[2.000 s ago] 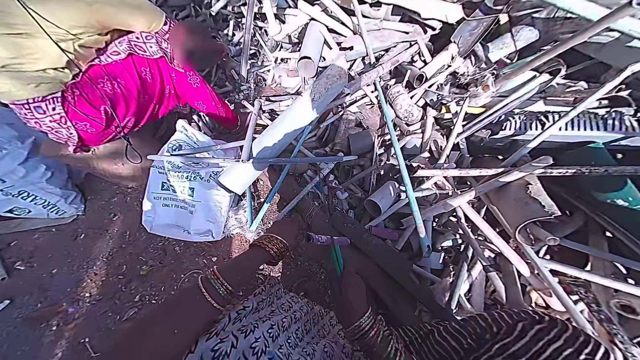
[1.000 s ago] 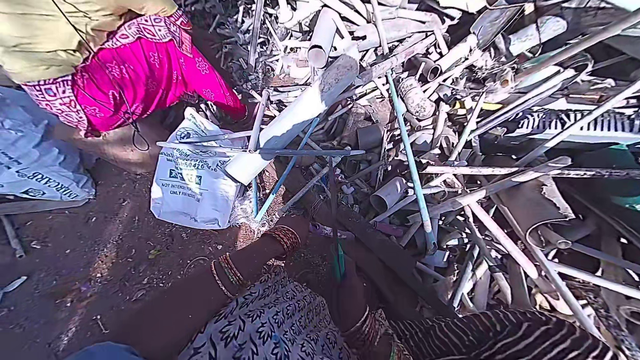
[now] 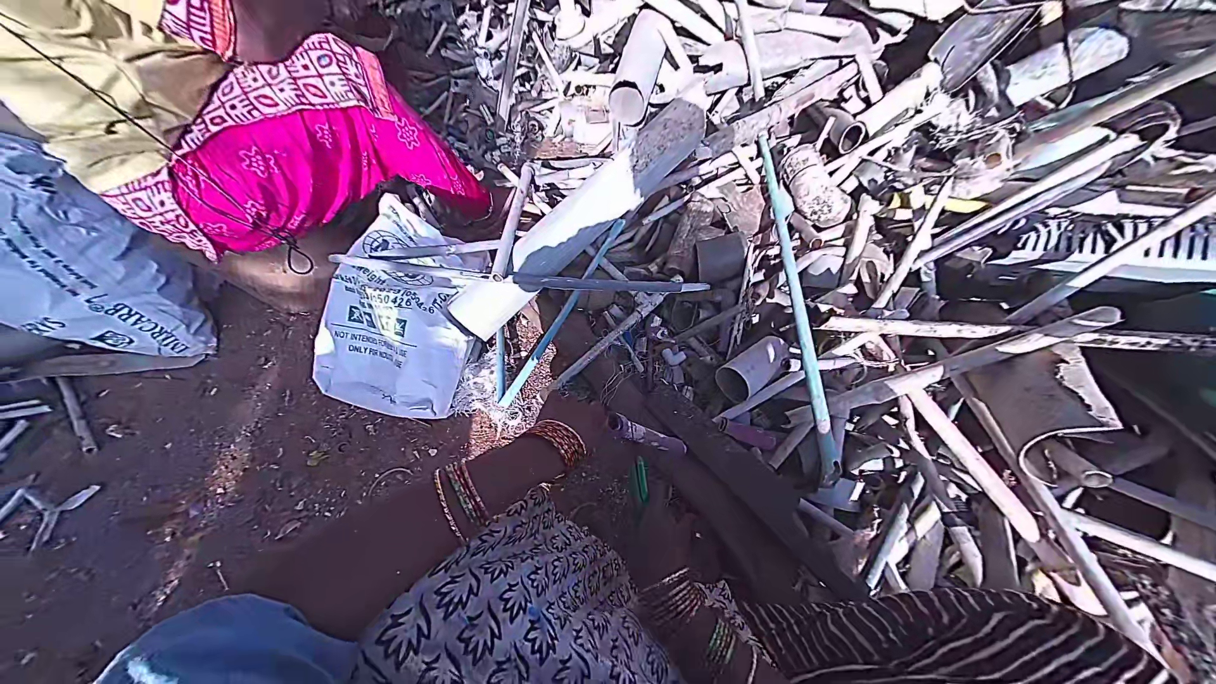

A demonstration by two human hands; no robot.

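Observation:
My left hand (image 3: pixel 578 420), in shade with bangles at the wrist, is beside the near end of a short purplish pipe (image 3: pixel 648 435); whether its fingers close on anything is unclear. Lower and to the right, my right hand (image 3: pixel 660 537) is closed around a tool with a green handle (image 3: pixel 642 480); the tool's working end cannot be made out. A long dark board-like piece (image 3: pixel 731 480) slants past both hands. Beyond the left hand, a wide white plastic pipe (image 3: pixel 579 223) and thin blue pipes (image 3: pixel 562 328) lean near a white printed sack (image 3: pixel 389 351).
A large heap of scrap plastic pipes (image 3: pixel 883 380) spreads ahead and to the right, with a blue-green pipe (image 3: pixel 796 304) slanting across it. A person in pink patterned cloth (image 3: pixel 294 161) is at the upper left, near another printed sack (image 3: pixel 95 275). Bare soil (image 3: pixel 256 427) shows at left.
My left hand was near the purplish pipe in the earlier frames too. A thin dark blade-like length stood above the green handle one second ago and is not distinguishable now.

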